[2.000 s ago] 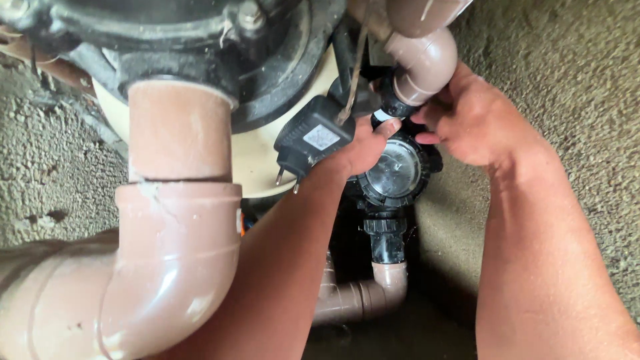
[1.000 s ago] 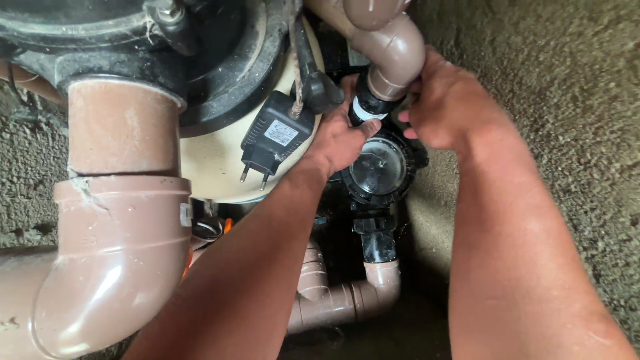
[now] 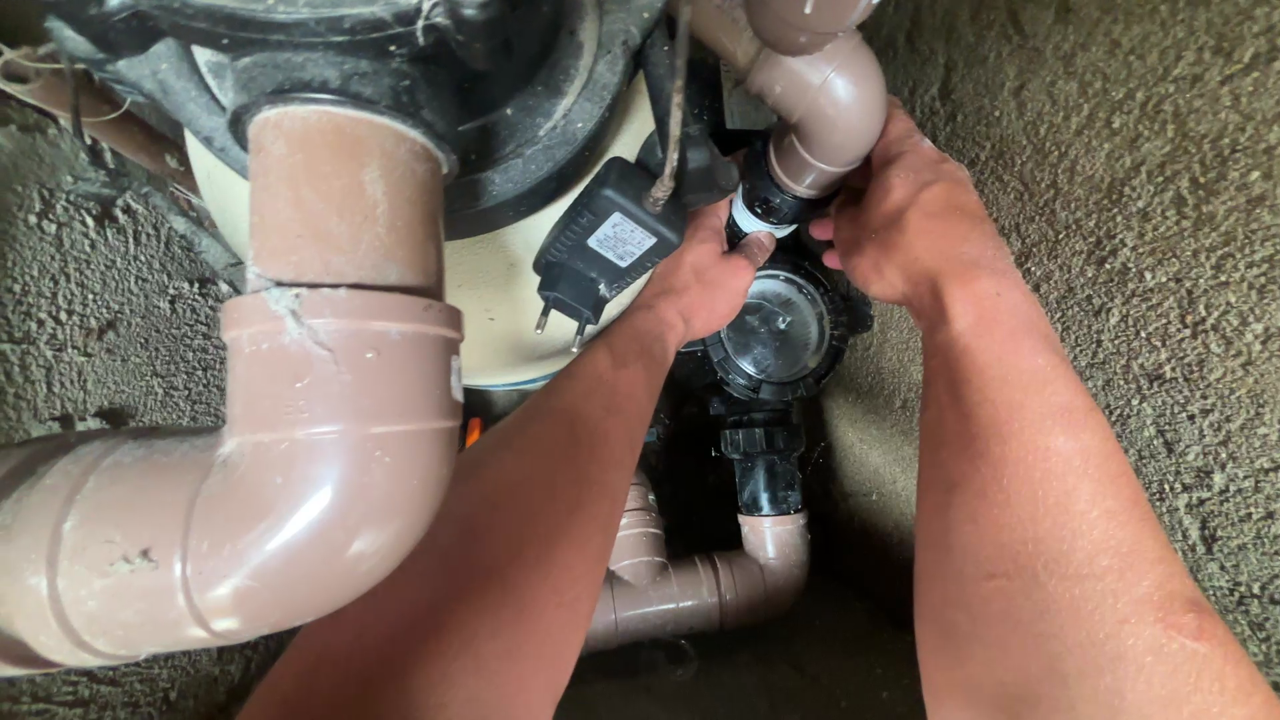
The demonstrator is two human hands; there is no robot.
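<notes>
My left hand (image 3: 712,277) grips the black threaded pipe coupling (image 3: 768,200) with a white band, its thumb lying across the front. This coupling joins a brown plastic elbow (image 3: 825,105) above to a black pump strainer housing with a round clear lid (image 3: 775,325) below. On the other side, my right hand (image 3: 905,215) reaches behind the elbow's lower end, fingers curled; its fingertips are partly hidden, so what it holds cannot be told. Just left of my left hand hangs a black plug-in power adapter (image 3: 600,240), prongs pointing down.
A large brown elbow pipe (image 3: 340,440) fills the left foreground, below a cream tank (image 3: 500,290) with a black top. Rough masonry walls stand at the left and right (image 3: 1130,200). Under the strainer, a black union (image 3: 762,440) leads into brown pipework (image 3: 690,600).
Both hands stay at the coupling and elbow, with only small shifts of the fingers. The view has shifted slightly.
</notes>
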